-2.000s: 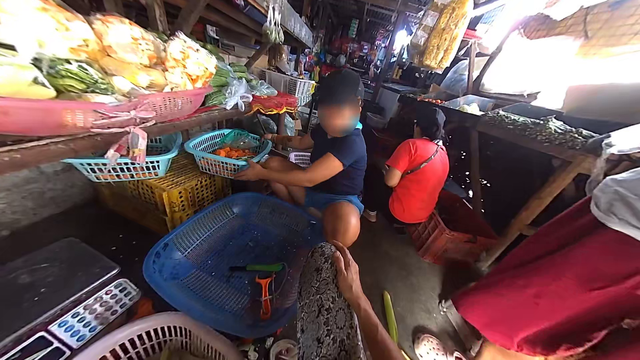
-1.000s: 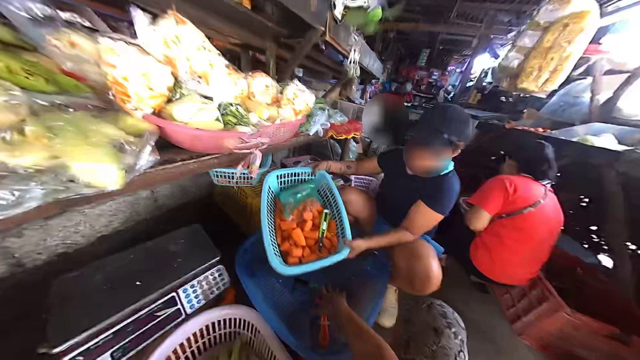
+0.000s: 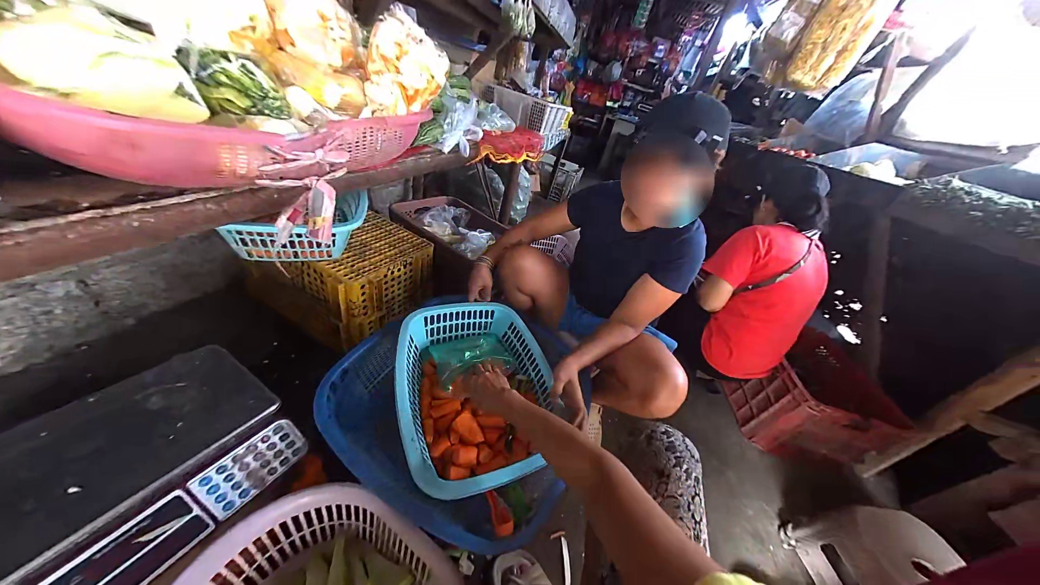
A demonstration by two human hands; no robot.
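Note:
One of my hands, which looks like my right hand (image 3: 490, 386), reaches into a light blue plastic basket (image 3: 412, 422) from the lower right. Its fingers rest at a green plastic bag (image 3: 465, 354) lying on cut orange vegetable pieces (image 3: 466, 427); whether they grip the bag I cannot tell. A crouching person in a dark shirt (image 3: 638, 244) holds the basket's rim with both hands. Under the basket is a large blue plastic basin (image 3: 353, 406), where an orange-handled tool (image 3: 500, 515) shows near the front edge. My left hand is out of the frame.
A digital scale (image 3: 122, 455) lies at the left, with a pale pink basket (image 3: 325, 520) of green vegetables beside it. Bagged vegetables fill a pink basket (image 3: 195, 154) on the wooden shelf. A yellow crate (image 3: 382, 276) stands below. Another person in red (image 3: 768, 301) crouches near a red crate (image 3: 772, 406).
The crouching person has brought the light blue basket over the blue basin. My visible hand, earlier at my patterned knee and then low over the basin, is now inside that basket.

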